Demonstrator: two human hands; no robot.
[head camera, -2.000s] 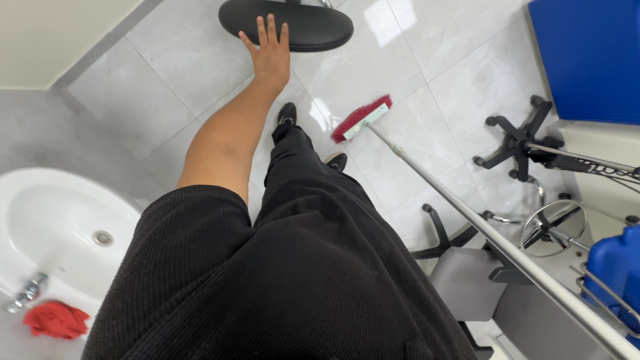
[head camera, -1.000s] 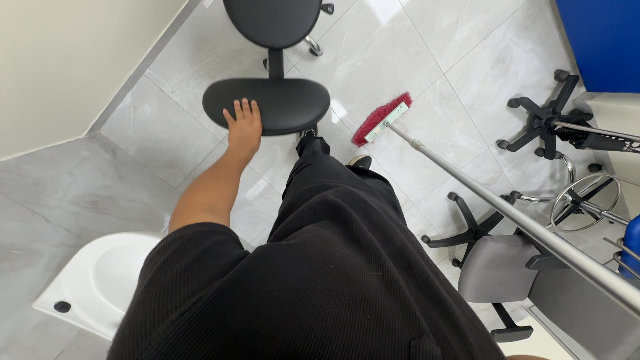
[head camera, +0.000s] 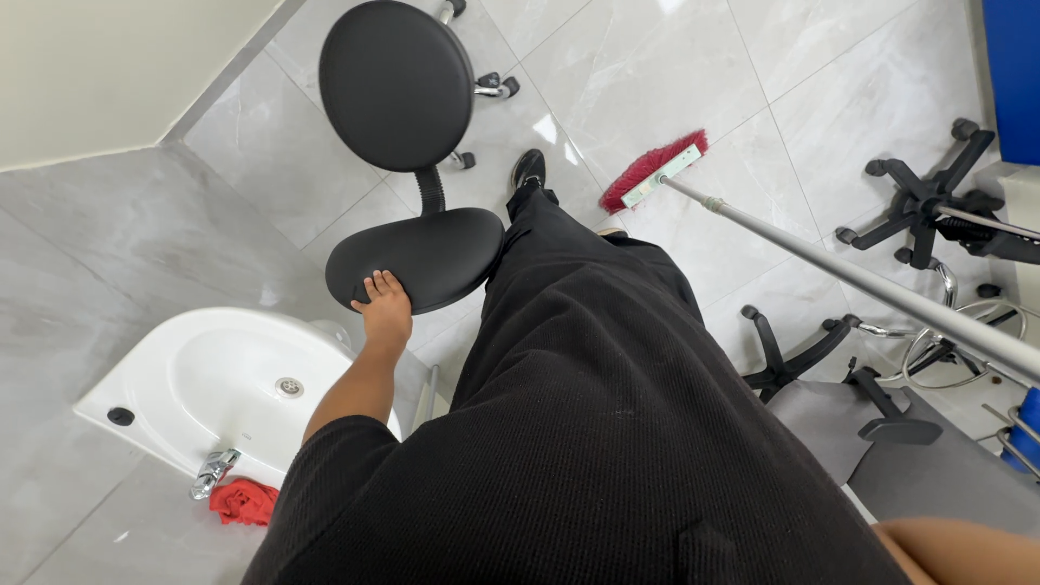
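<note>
My left hand (head camera: 385, 309) rests on the top edge of the black padded backrest (head camera: 421, 256) of a wheeled stool, its fingertips spread over the front surface; whether the thumb grips behind is hard to tell. The round black seat (head camera: 396, 85) lies beyond the backrest, joined to it by a ribbed post. My right hand is outside the view; only part of the right arm (head camera: 959, 552) shows at the lower right edge. A broom with red bristles (head camera: 650, 172) stands on the tiled floor, its grey metal handle (head camera: 853, 272) running to the right edge.
A white washbasin (head camera: 187, 366) with a chrome faucet (head camera: 214, 473) is at the left, a red cloth (head camera: 244, 501) beside it. At the right are a black chair base (head camera: 922, 203), a grey office chair (head camera: 959, 463) and a blue panel (head camera: 1016, 81). A wall corner (head camera: 166, 142) is upper left.
My left hand, reaching out over the black padded part two seconds ago, is now on the backrest close to my body. The stool has come nearer and its round seat shows. The view has shifted.
</note>
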